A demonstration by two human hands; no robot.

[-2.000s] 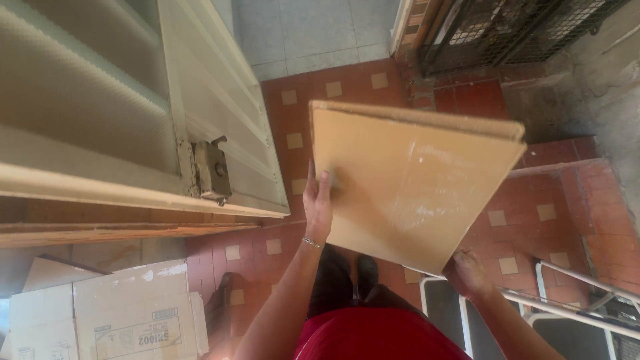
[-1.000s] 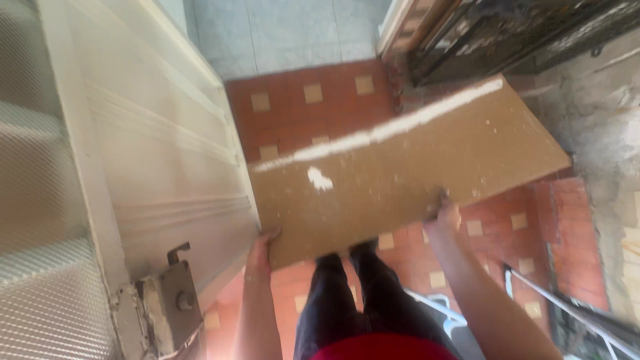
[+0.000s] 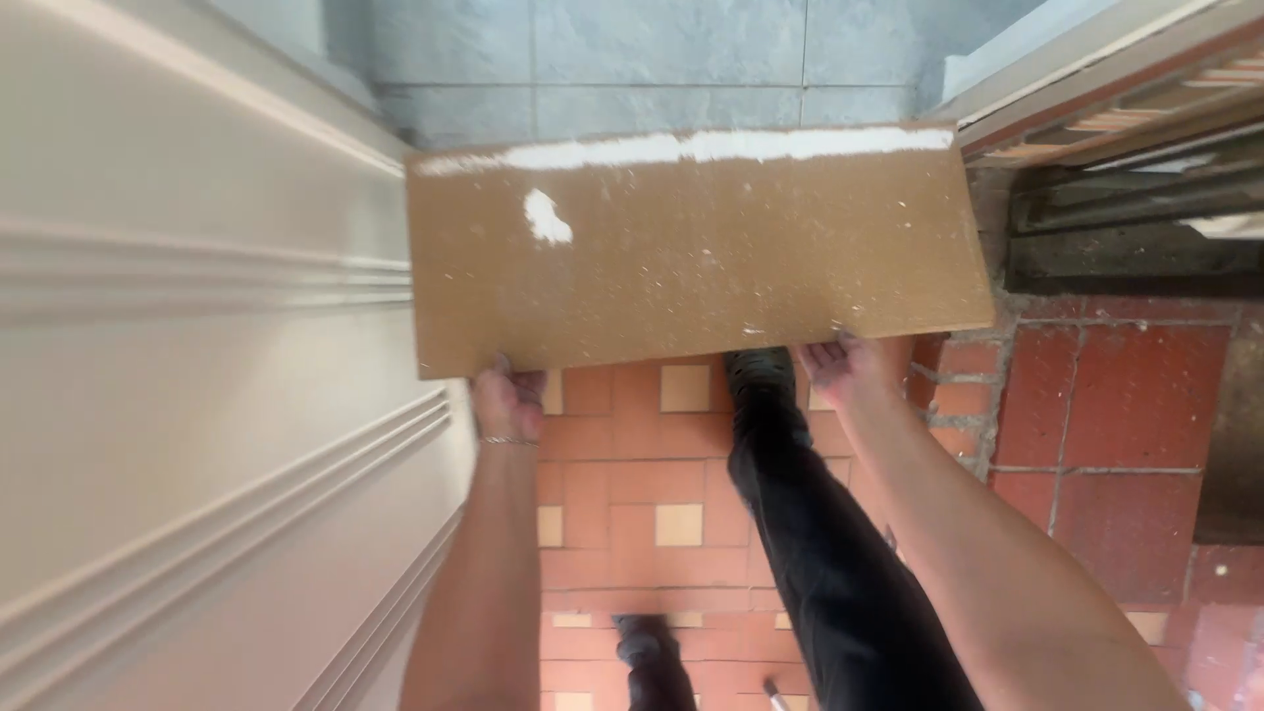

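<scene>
A long brown cardboard sheet (image 3: 691, 257) lies across the view, with a white paint streak along its far edge, one white blotch and many small specks. My left hand (image 3: 509, 397) grips its near edge close to the left corner, and a thin bracelet circles that wrist. Toward the right part of the same edge, my right hand (image 3: 837, 370) holds the sheet with the fingers mostly beneath it. The board's far edge reaches the blue-grey tiled floor (image 3: 632, 49) at the doorway.
A cream panelled door (image 3: 217, 375) runs along the left. Terracotta floor tiles (image 3: 612, 494) with beige insets lie below my dark-trousered legs. At the right stand a door frame (image 3: 1076, 59), a dark metal piece (image 3: 1136, 252) and a red tiled ledge (image 3: 1116, 395).
The cardboard, seen folded or stacked two seconds ago, is now spread out and nearly level across the doorway. My view has moved toward the blue-grey floor, and one foot is in front of the other.
</scene>
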